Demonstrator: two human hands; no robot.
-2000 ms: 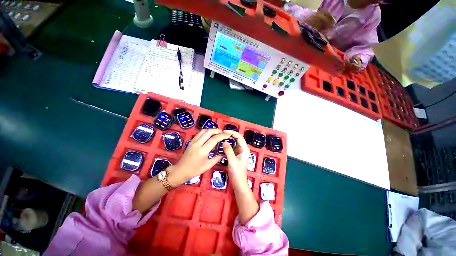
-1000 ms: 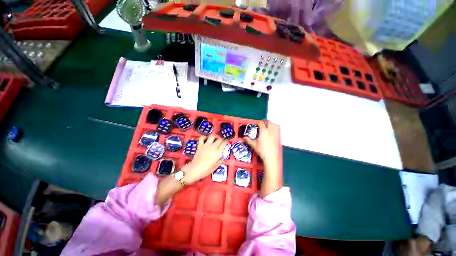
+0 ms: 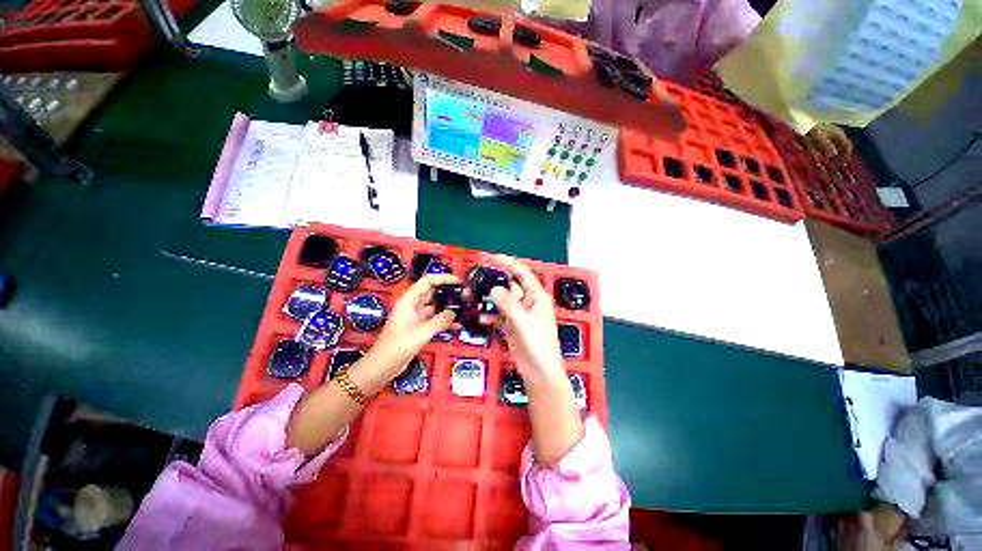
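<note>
The red watch tray [image 3: 283, 425] lies in front of me, with smartwatches in its upper rows and bare pockets below. My left hand [image 3: 415, 323] holds a dark watch [image 3: 448, 297] between its fingers over the middle of the tray. My right hand [image 3: 523, 312] holds another dark watch [image 3: 491, 284] close beside it, thumb near its face. Several tray watches, such as one at the upper left [image 3: 345, 272], show lit blue-white icons; others are dark or glaring. My hands hide some pockets beneath them.
The tester [image 3: 511, 140] stands behind the tray, below a raised red tray [image 3: 474, 67]. Record sheets [image 3: 285, 172] with a pen [image 3: 369, 170] lie at the left, near a fan [image 3: 282, 54]. White paper [image 3: 700, 264] is at the right. Another person's sleeve [image 3: 931, 457] shows at the right edge.
My hands were apart over the tray a second ago, the right one at an upper right pocket. Now they are close together and raised, each with a watch.
</note>
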